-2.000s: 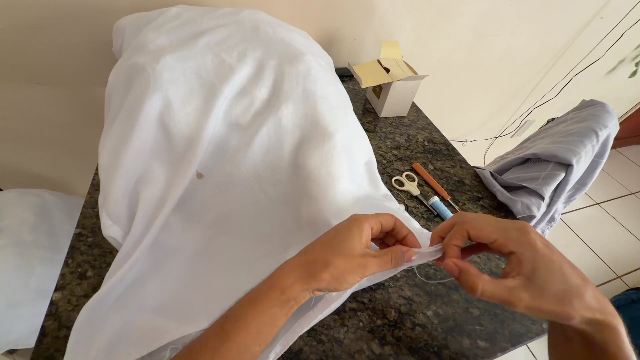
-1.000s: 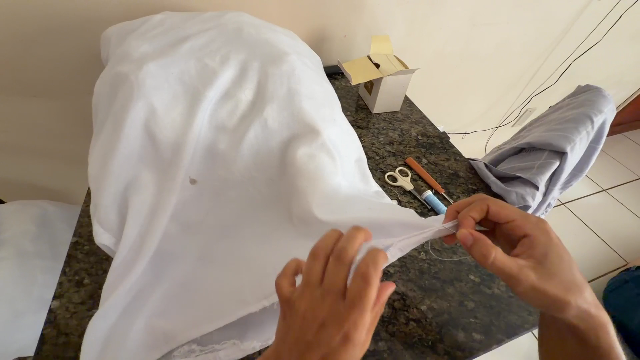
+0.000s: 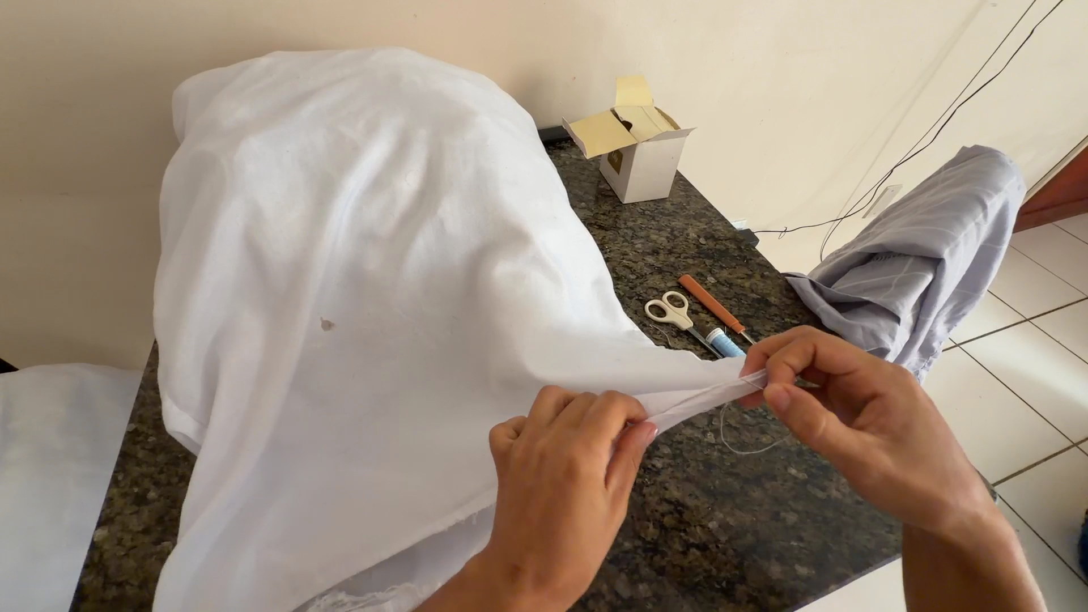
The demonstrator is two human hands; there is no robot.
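A large white cloth [image 3: 399,280] lies heaped over a dark granite countertop, its edge drawn out to the right. My left hand [image 3: 569,467] pinches the folded edge between thumb and fingers. At the end of the drawn-out edge, my right hand [image 3: 841,408] grips the cloth between thumb and fingertips. A loop of pale thread [image 3: 748,450] hangs below the right fingers; any needle is hidden or too small to tell. Just beyond that hand lie white-handled scissors [image 3: 670,312], a blue thread spool [image 3: 725,343] and an orange-handled tool [image 3: 711,303] with a thin metal shaft.
An opened white cardboard box [image 3: 650,166] stands at the back of the granite countertop [image 3: 680,510]. Grayish checked fabric [image 3: 926,246] is piled beyond the right edge. Dark cables [image 3: 914,153] run along the wall. More white fabric [image 3: 59,476] is at the far left.
My left hand has let go of the edge beside my right hand, moved left and toward me with fingers spread, then closed on the folded edge. The edge is now stretched between both hands.
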